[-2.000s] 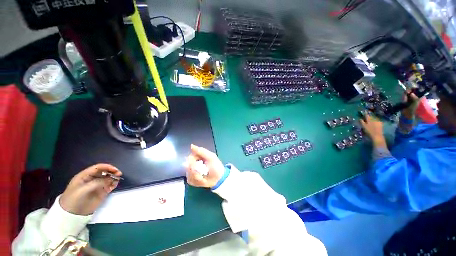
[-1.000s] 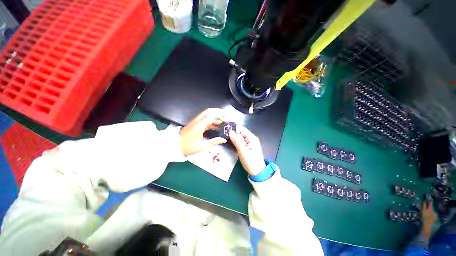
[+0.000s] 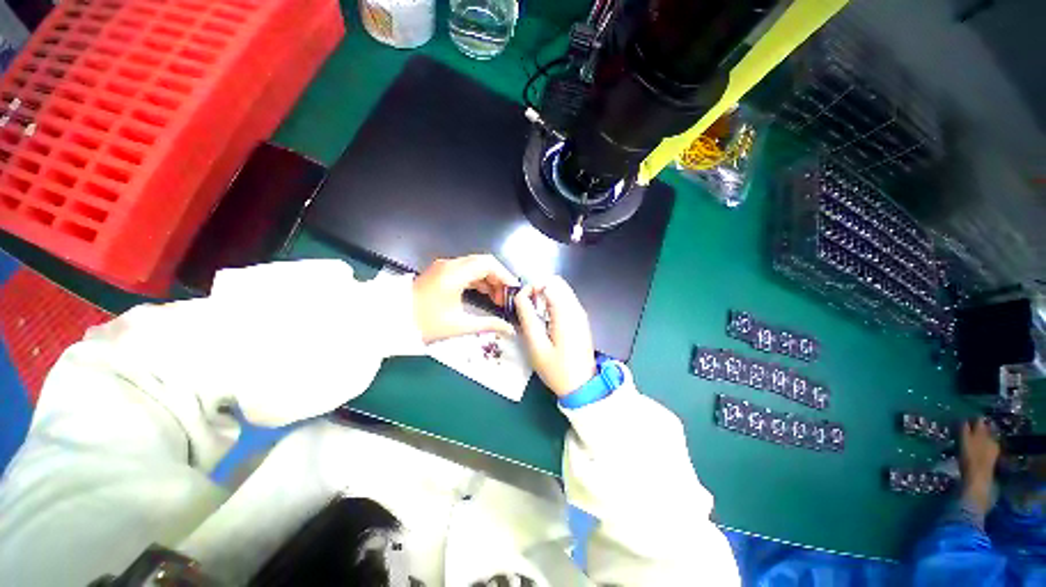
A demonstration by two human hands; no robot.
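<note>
My left hand and my right hand meet over the front edge of the black microscope base plate. Between their fingertips they hold a small dark camera module, mostly hidden by the fingers. The module is beside the bright light spot below the black video microscope. A white paper sheet with small red marks lies under my hands. I cannot tell whether a wipe or swab is in the right fingers.
A red slotted tray stands left, with a flat dark rectangle beside it. Tub and clear bottle stand behind. Rows of modules lie right; clear blister trays stand behind them. Another person's hand is far right.
Two seconds ago my hands were apart, with something white in the right. They then came together at the module. Since one second ago, the fingers have closed further over it and its face is hidden.
</note>
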